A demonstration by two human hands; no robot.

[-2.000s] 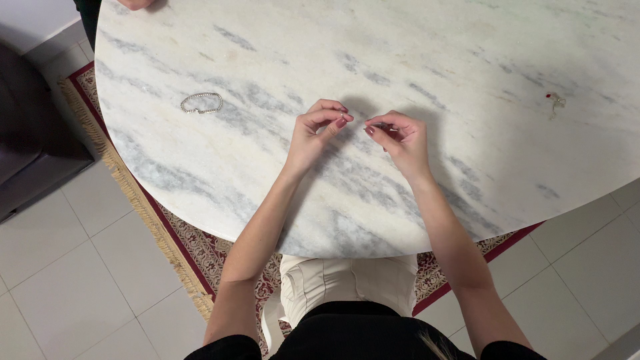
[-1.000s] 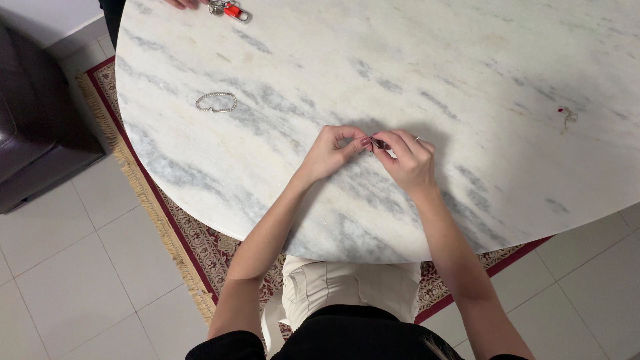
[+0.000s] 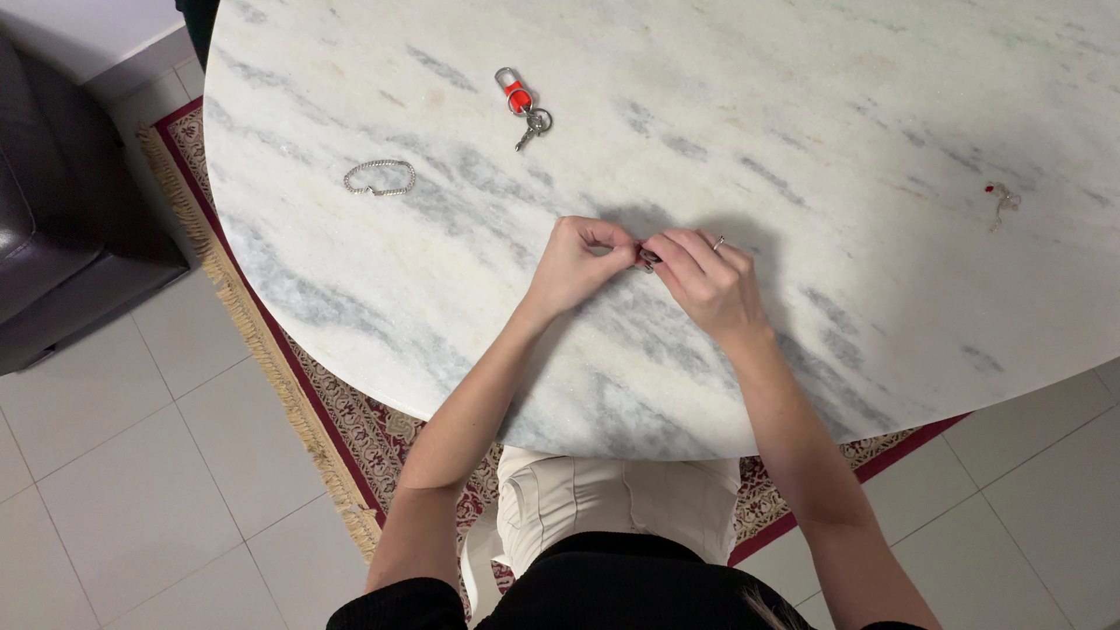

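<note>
My left hand (image 3: 584,262) and my right hand (image 3: 710,278) meet at their fingertips over the near middle of the marble table. A small dark thing shows between the fingertips, mostly hidden, too small to name. A ring (image 3: 719,243) is on a finger of my right hand. Up and to the left lies a silver chain bracelet (image 3: 380,178), laid in a loop. Beyond my hands are keys on a ring (image 3: 528,131) with a red key fob (image 3: 518,96) and a metal clip. A fine chain with a red bead (image 3: 1000,203) lies far right.
The round marble table (image 3: 665,420) curves around in front of me. Below it are a red patterned rug (image 3: 350,411) with a fringe and pale floor tiles (image 3: 140,507). A dark leather seat (image 3: 79,201) stands at the left.
The keys with the red fob, near another person's hand at the table's far edge one second ago, now lie nearer to me; that hand is out of view. My hands, apart at first, have come together.
</note>
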